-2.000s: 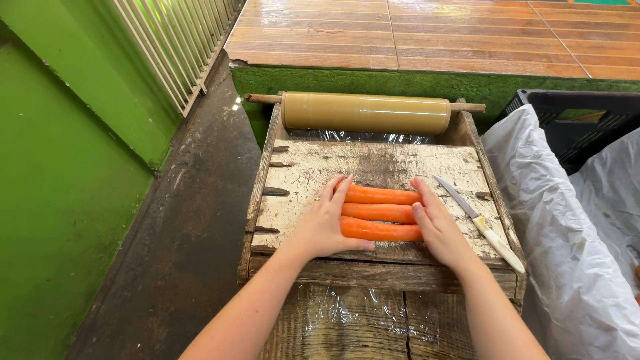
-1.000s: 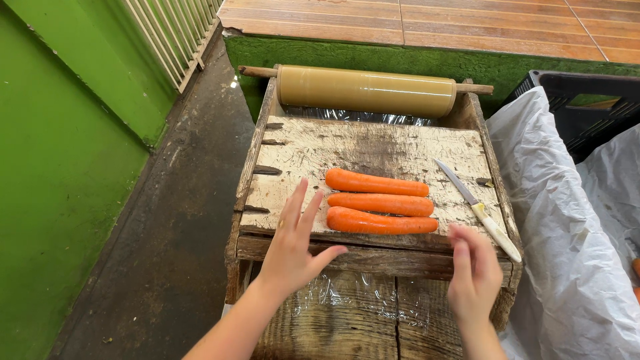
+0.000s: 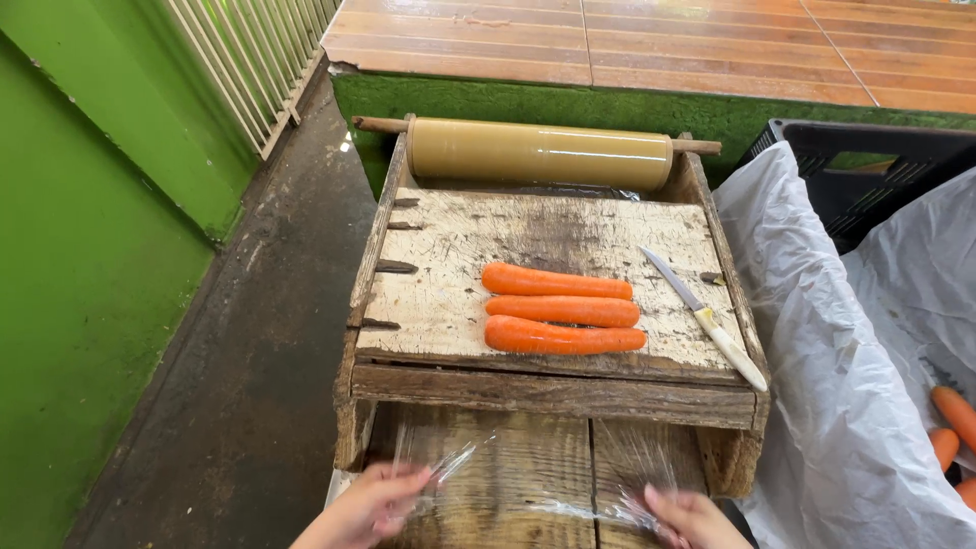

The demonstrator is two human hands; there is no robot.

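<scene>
Three peeled-looking orange carrots [image 3: 564,311] lie side by side on the worn, scratched wooden board [image 3: 450,252]. To their right rests a knife [image 3: 705,319] with a pale handle, its blade pointing up and left. Below the board's front edge, my left hand [image 3: 385,496] pinches one side of a sheet of clear plastic film [image 3: 564,507]. My right hand [image 3: 682,515] pinches the film's other side. The film stretches between both hands over the lower wooden planks. Behind the board, a wide roll of film [image 3: 541,152] sits on a wooden rod.
To the right stands a black plastic crate [image 3: 846,145] beside white lining sheets [image 3: 816,335], with several more carrots [image 3: 957,415] at the far right. A tiled counter [image 3: 686,46] runs behind the roll. Green wall [image 3: 91,305] and a metal grille [image 3: 252,69] are on the left.
Both hands have let go of the carrots and moved down below the board's front edge, where each now holds the clear film. The carrots stay on the board. The knife has not moved.
</scene>
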